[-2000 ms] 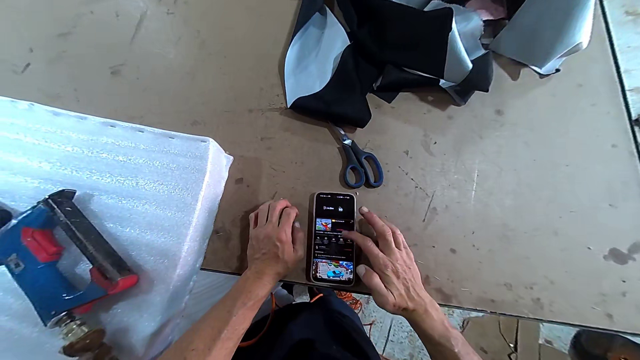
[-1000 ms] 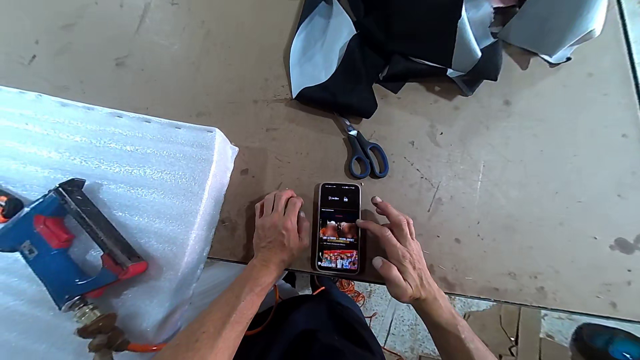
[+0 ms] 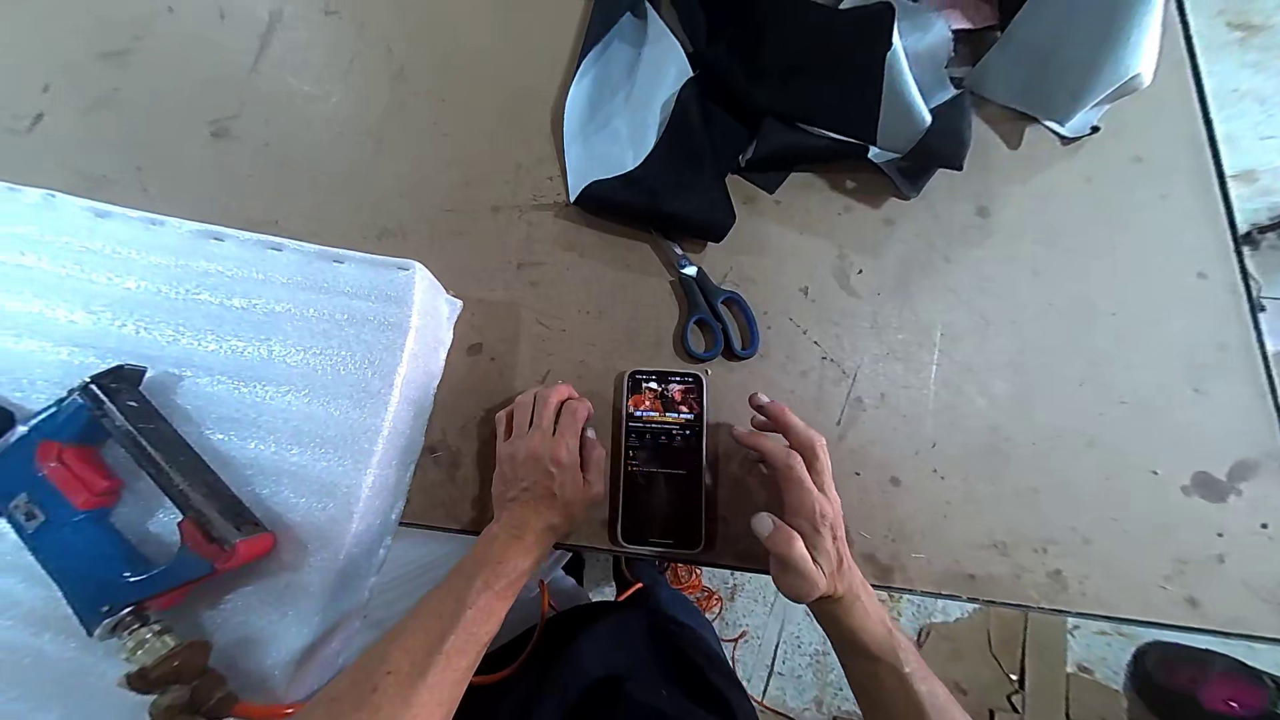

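A smartphone (image 3: 662, 500) in a case lies face up near the table's front edge, its screen lit with a picture at the top. My left hand (image 3: 545, 460) rests on the table just left of the phone, fingers curled, with nothing seen in it. To the phone's right, my right hand (image 3: 800, 490) is held with its fingers apart and holds nothing. Scissors with dark blue handles (image 3: 722, 318) lie beyond the phone, their tips reaching the edge of black and silver fabric pieces (image 3: 660, 180).
At left, a blue and red pneumatic stapler (image 3: 110, 490) lies on a panel wrapped in white foam sheet (image 3: 300, 330). An orange hose (image 3: 700, 590) is coiled on the floor below the brown table (image 3: 1000, 400). Cardboard (image 3: 990, 650) lies at lower right.
My right hand has moved right, off the phone's screen. The screen's content has changed, with a picture now at its top. My left hand has stayed beside the phone.
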